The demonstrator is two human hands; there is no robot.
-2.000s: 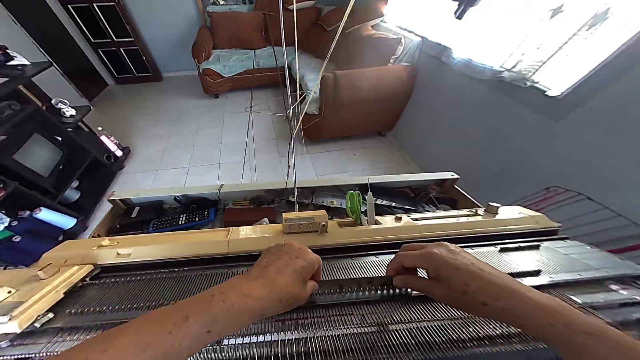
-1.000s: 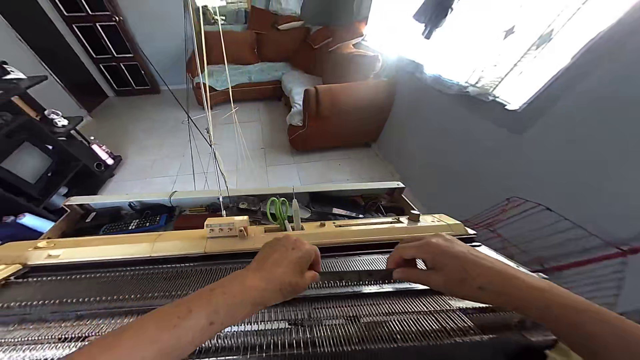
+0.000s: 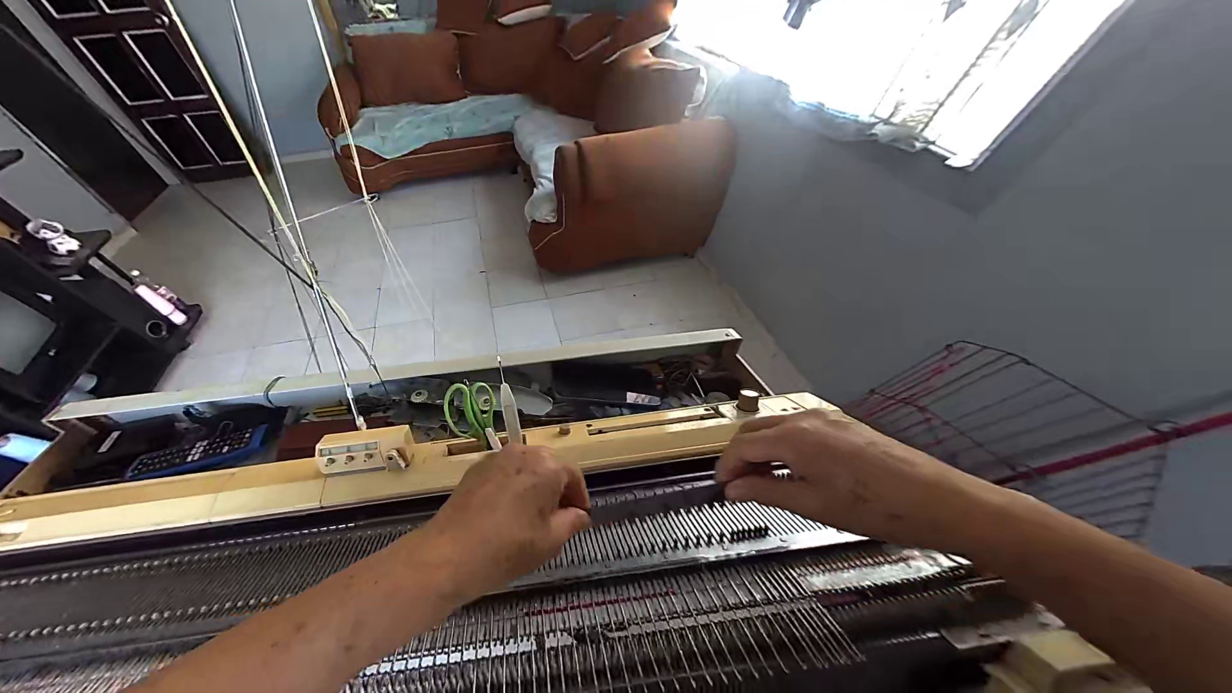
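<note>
A knitting machine with two rows of metal needles [image 3: 712, 616] spans the lower view. My left hand [image 3: 520, 500] is curled over the rear needle bed, thumb against fingers. Further right, my right hand [image 3: 808, 467] pinches at the same bed near its right part. Between them runs a dark narrow strip [image 3: 654, 500] along the needles; both hands seem to grip its ends, though the fingertips are partly hidden. Behind my left hand stand green-handled scissors [image 3: 470, 409] and a white-handled tool [image 3: 510, 414]. A cream tension unit [image 3: 364, 449] sits on the rear rail.
An open tray [image 3: 404, 364] behind the machine holds a calculator [image 3: 197, 452] and assorted tools. Yarn strands [image 3: 289, 221] rise at the left. A wire rack [image 3: 1020, 423] stands at the right. Beyond are a brown sofa [image 3: 635, 192] and a black shelf unit [image 3: 87, 298].
Both hands have moved rightward along the needle bed, staying a similar distance apart, with the dark strip between them. The view has shifted too.
</note>
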